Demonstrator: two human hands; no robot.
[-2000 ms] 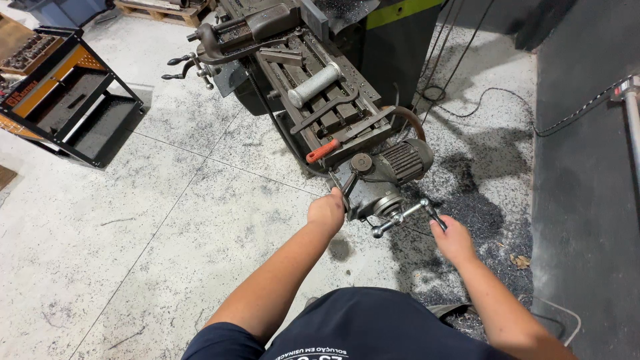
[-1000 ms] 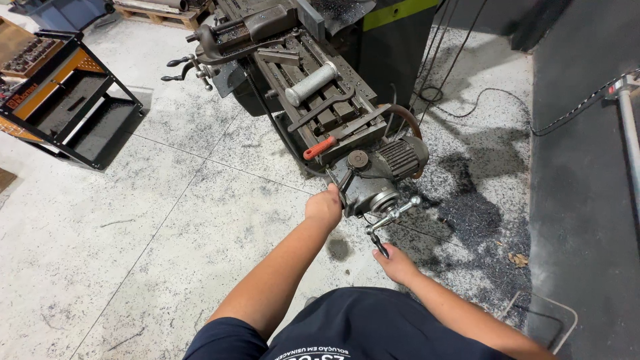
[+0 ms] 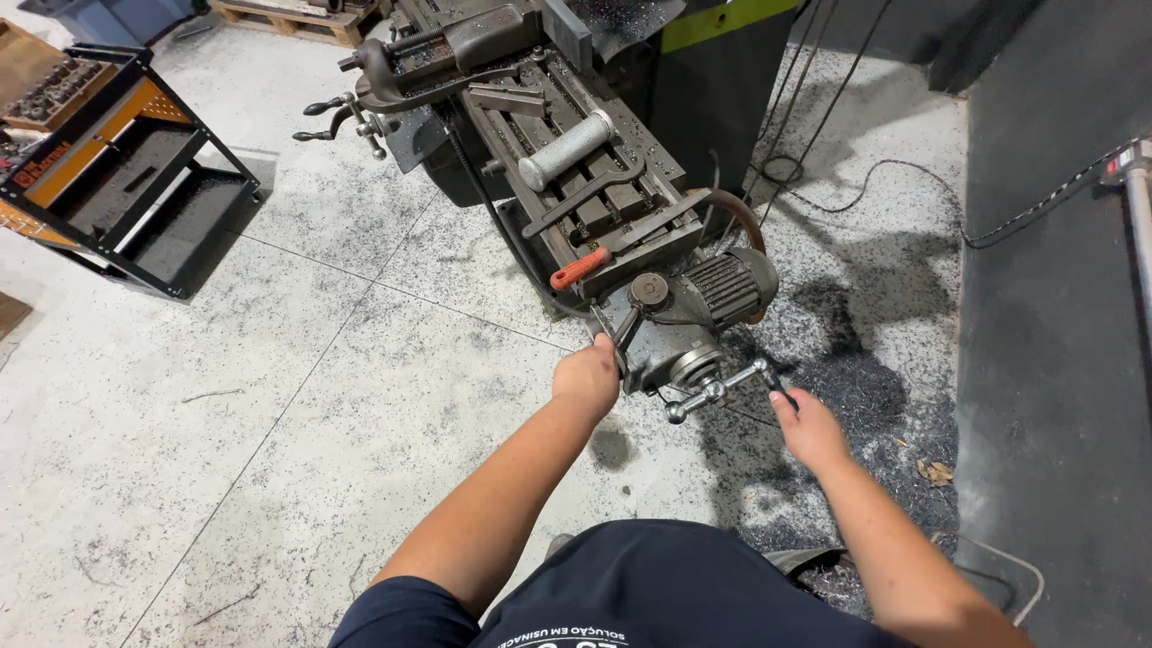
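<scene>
My right hand (image 3: pixel 808 428) grips the black handle of a metal crank (image 3: pixel 715 391) at the end of a milling machine's table (image 3: pixel 643 261). My left hand (image 3: pixel 589 376) is closed at the side of the feed unit (image 3: pixel 661 346), by a lever; its fingertips and what they hold are partly hidden. Beside the crank sits a finned electric motor (image 3: pixel 731 286). On the slotted table lie a file with a red handle (image 3: pixel 580 268), a wrench (image 3: pixel 585 198) and a light metal cylinder (image 3: pixel 566 151). A machine vise (image 3: pixel 468 49) is mounted farther along.
A black and orange tool cart (image 3: pixel 135 171) stands at the left, with a wooden box of collets (image 3: pixel 58 90) on top. Metal chips (image 3: pixel 846 391) cover the floor by the crank. Cables (image 3: pixel 864 171) run to the dark wall (image 3: pixel 1053 360) on the right. A wooden pallet (image 3: pixel 297 20) lies behind.
The crank has turned, and my right hand has gone from low and left of its present place, a second ago, to the right with the handle. My left hand has stayed at the feed unit.
</scene>
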